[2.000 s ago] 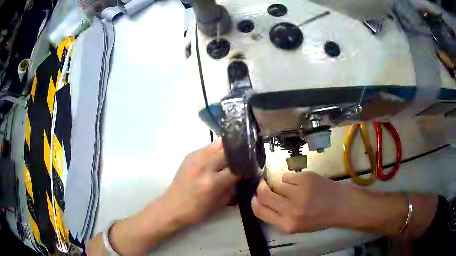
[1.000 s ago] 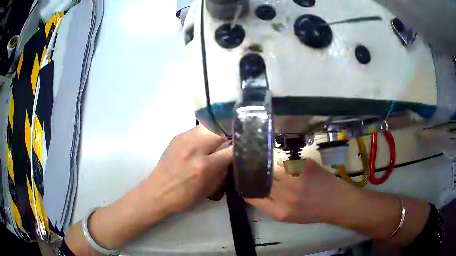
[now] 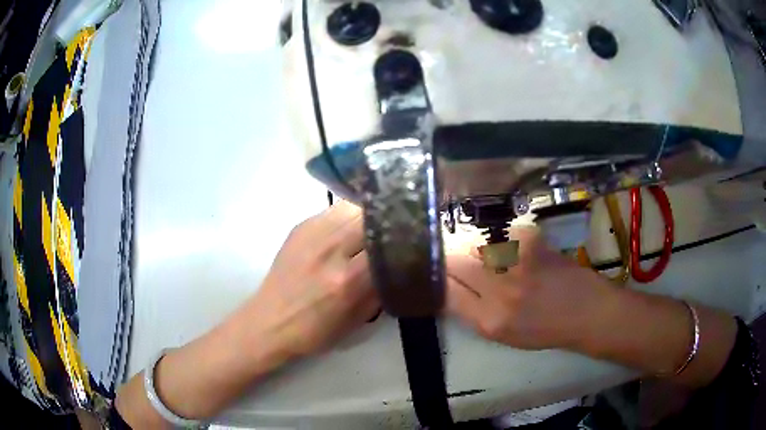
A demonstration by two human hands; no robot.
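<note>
The white sewing machine head (image 3: 537,76) fills the upper middle, with a shiny metal guard (image 3: 405,227) hanging at its front. A black band (image 3: 426,369) runs from under the guard down to the table's near edge. My left hand (image 3: 323,277) is at the left of the guard, its fingertips partly hidden behind it. My right hand (image 3: 525,294) is at the right, under the head, its fingertips also hidden by the guard and machine parts. Both hands are close to the band, but whether the fingers grip it cannot be seen.
Layered long grey pieces (image 3: 109,210) lie at the left, beside a black-and-yellow taped strip (image 3: 38,227). Scissors with one yellow and one red handle loop (image 3: 663,243) lie right of the needle area. The white table (image 3: 206,193) lies between grey pieces and machine.
The view has shifted, so the machine head sits higher in the picture than one second ago. Both hands remain around the guard; the right hand's fingers are now more spread behind it.
</note>
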